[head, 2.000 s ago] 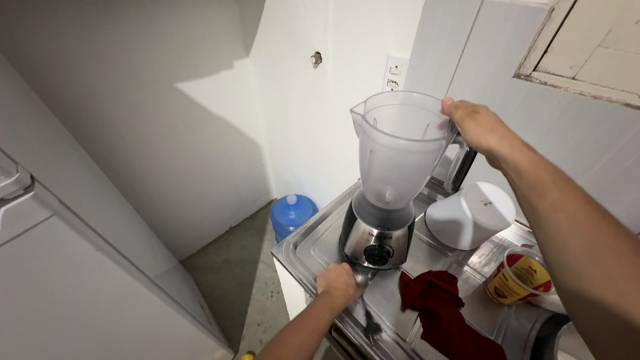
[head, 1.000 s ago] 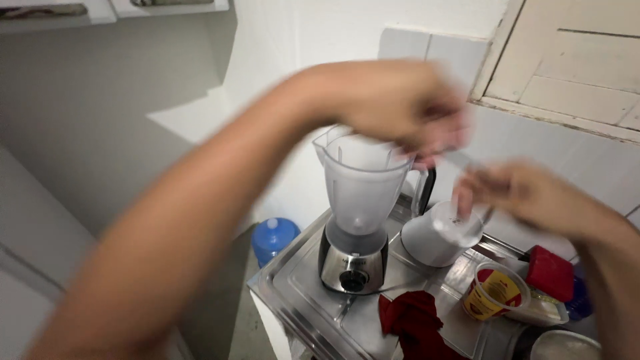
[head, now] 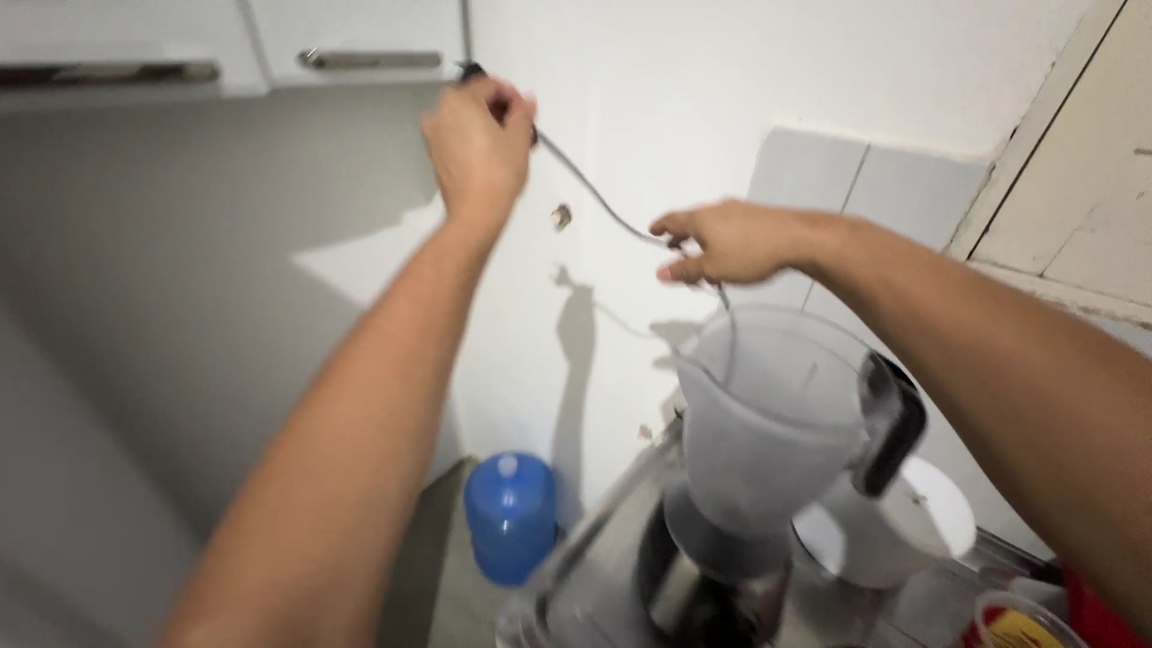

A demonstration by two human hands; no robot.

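Note:
My left hand (head: 481, 144) is raised near the cabinet's lower corner, closed around the end of a thin grey power cord (head: 589, 187); a dark piece, its exact form unclear, shows at the fingers. The cord sags from there to my right hand (head: 729, 243), whose thumb and fingers are apart beside it, and runs on down behind the blender jar. The translucent blender jar (head: 765, 441), with a black handle (head: 891, 423), stands on its steel and black base (head: 702, 594), which is blurred. Behind the handle lies a white rounded container (head: 886, 522).
White wall cabinets (head: 360, 27) hang at upper left. A blue water jug (head: 510, 517) stands on the floor left of the steel sink top (head: 585, 576). A clear tub (head: 1026, 621) with a red and yellow label and a red item (head: 1098, 603) sit at lower right.
My left hand has moved from above the jar to up near the cabinet, and the cord now stretches between my hands. Earlier it held something low by the blender base. The view has shifted.

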